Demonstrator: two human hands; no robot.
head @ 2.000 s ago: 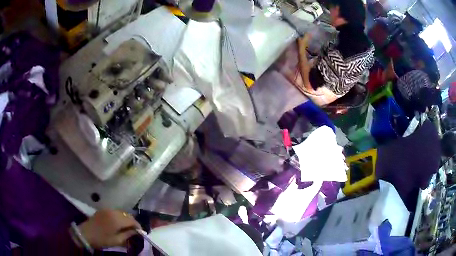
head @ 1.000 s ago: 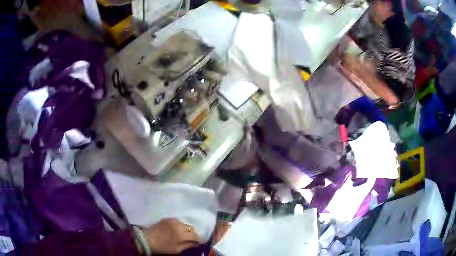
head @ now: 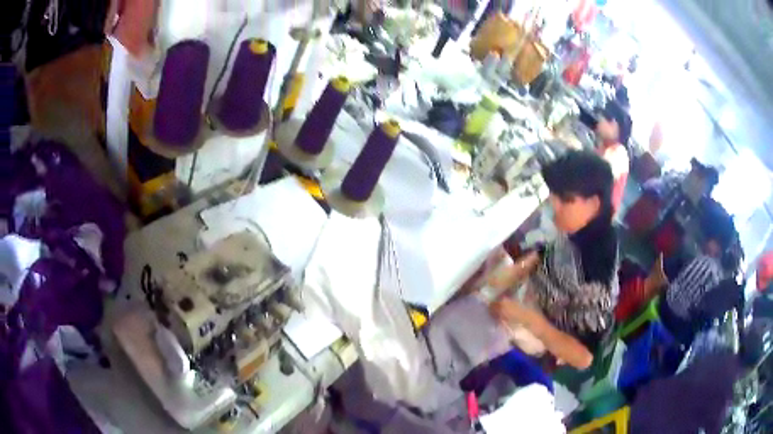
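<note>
Neither of my hands is in the picture. The overlock machine point(head: 222, 284), cream-grey with an oily top, stands on the pale machine table point(head: 93, 381) at the lower left. Purple cut panels point(head: 63, 195) with light undersides lie heaped at its left. Several purple thread cones point(head: 370, 161) stand upright behind the machine. A small white card or pad point(head: 311, 334) lies just right of the machine. A long pale cloth point(head: 360, 297) hangs over the table's right side.
A person point(head: 576, 254) in a patterned top works at the pale table at the right. A yellow-rimmed bin point(head: 606, 421) shows at the bottom edge, near white pieces point(head: 525, 414) and a blue bundle point(head: 521, 370). More people and a blue crate point(head: 642, 356) are farther right.
The view has tilted up, bringing the thread cones in and leaving out the lower work area. The hand with the bracelet and the white piece by it have gone out of view.
</note>
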